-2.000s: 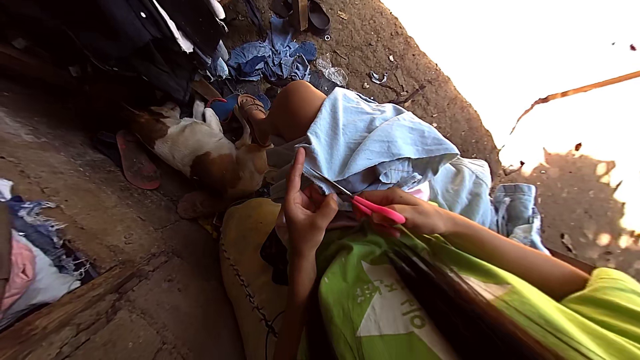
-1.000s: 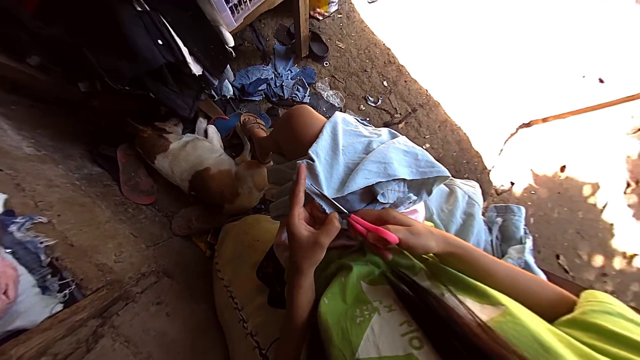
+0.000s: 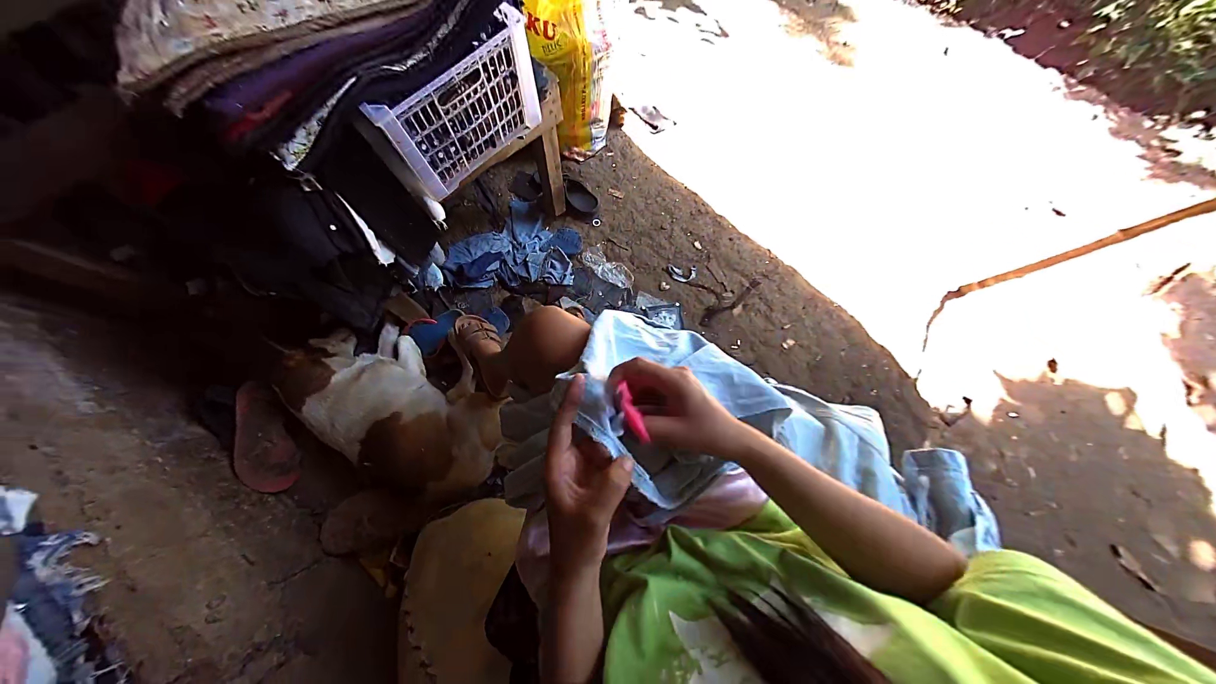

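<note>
Light blue denim cloth (image 3: 731,366) lies over my lap, with one edge raised between my hands. My left hand (image 3: 584,475) pinches that edge, its index finger pointing up along the fabric. In my right hand (image 3: 670,404) are scissors with pink handles (image 3: 631,413), held close to the raised edge just right of my left fingers. The blades are hidden or too blurred to tell whether they touch the cloth. More denim with a folded end (image 3: 940,480) trails toward the right.
A brown and white dog (image 3: 380,408) lies by my feet, near a worn sandal (image 3: 264,437). Blue denim scraps (image 3: 513,252) litter the dirt floor. Beyond stand a white plastic crate (image 3: 465,104) on a wooden stand and a yellow bag (image 3: 570,71). Frayed cloth (image 3: 57,589) is at lower left.
My right hand and the scissors have moved up to the raised cloth edge; the blades that showed pointing toward my left hand no longer show. The view has shifted, showing more of the crate and yellow bag.
</note>
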